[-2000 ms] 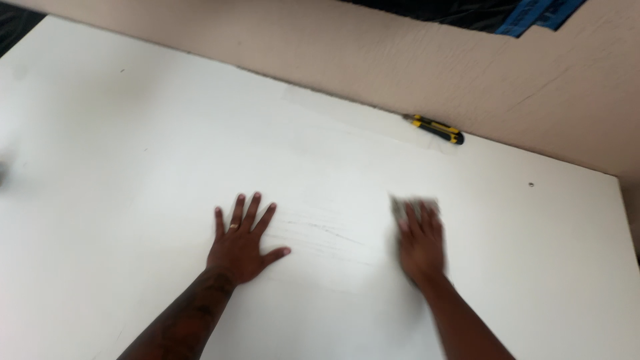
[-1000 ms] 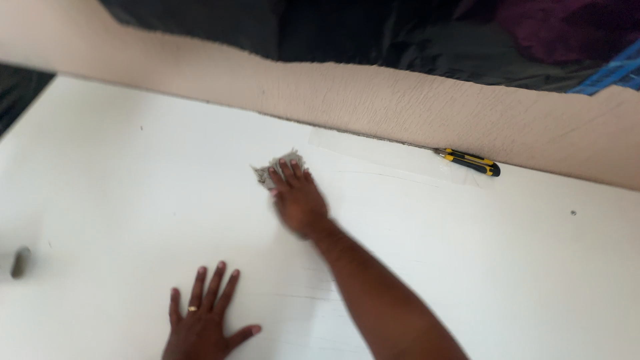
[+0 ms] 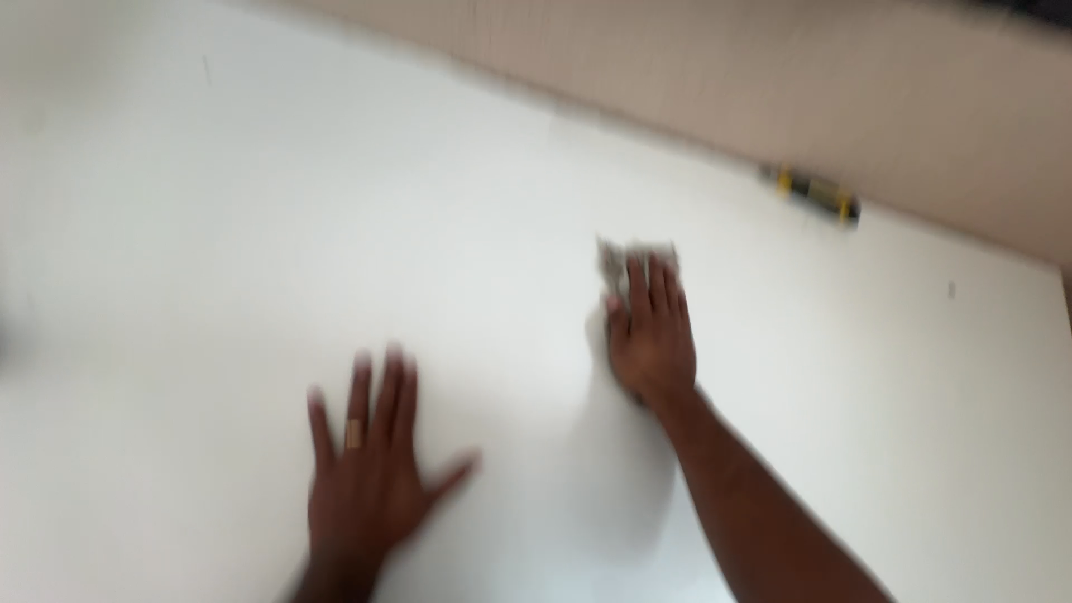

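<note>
My right hand (image 3: 653,339) presses a crumpled greyish cloth (image 3: 615,261) flat against a white board surface (image 3: 469,201), right of centre. Part of the cloth shows beyond the fingertips; the rest is hidden under the hand. At lower left, my left hand (image 3: 368,477) lies on the same surface with its fingers spread and nothing in it. A ring sits on one of its fingers. The view is blurred.
A black and yellow utility knife (image 3: 812,195) lies at the far edge of the white surface, against a beige wall-like strip (image 3: 670,75). A small dark mark (image 3: 951,290) shows on the surface at right. Something dark sits at the top right corner.
My right hand has moved the cloth to the right, toward the knife's side, since one second ago. My left hand remains spread on the surface. The view has shifted.
</note>
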